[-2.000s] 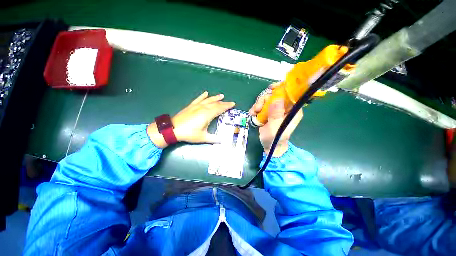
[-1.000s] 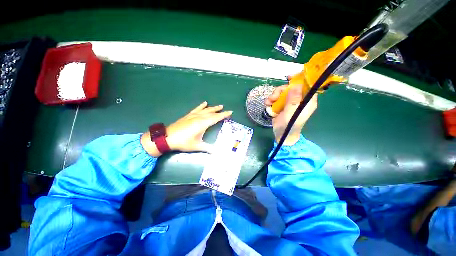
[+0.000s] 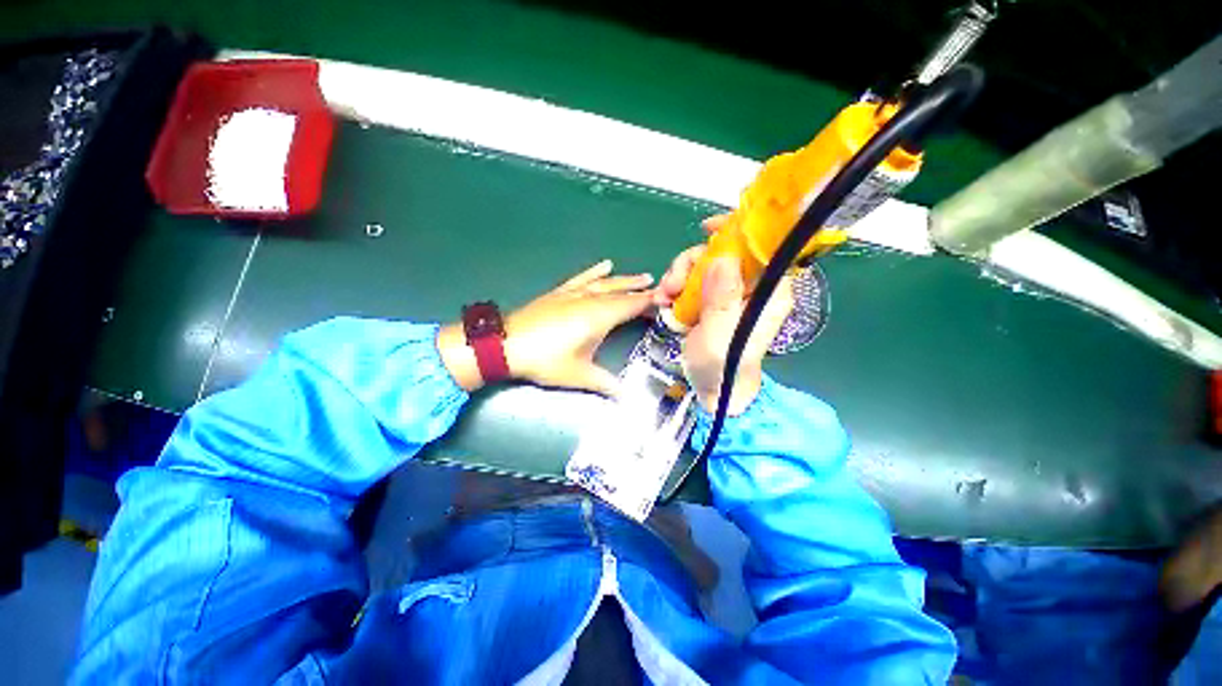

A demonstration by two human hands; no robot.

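Observation:
A silvery-white phone assembly (image 3: 630, 442) lies slanted on the green bench top in front of me. My left hand (image 3: 570, 328) rests with its fingers at the assembly's upper left edge. My right hand (image 3: 730, 322) grips the yellow-orange electric screwdriver (image 3: 793, 201), whose lower end is over the assembly's top end. The tip and part of that end are hidden by my fingers. The round grey speckled screw dish (image 3: 804, 308) shows behind my right hand, partly covered. The black power cord (image 3: 767, 275) runs down over my right hand.
A red bin (image 3: 322, 134) with white contents stands at the upper left. A black tray (image 3: 94, 228) with glittering small parts is at the far left. A white rail (image 3: 536, 118) borders the conveyor. A pale wrapped post (image 3: 1045, 181) slants at the right. Part of another person shows at lower right.
The screwdriver and my right hand have moved from over the screw dish to the top end of the phone assembly. The view has shifted, and the phone on the conveyor behind the screwdriver is out of sight.

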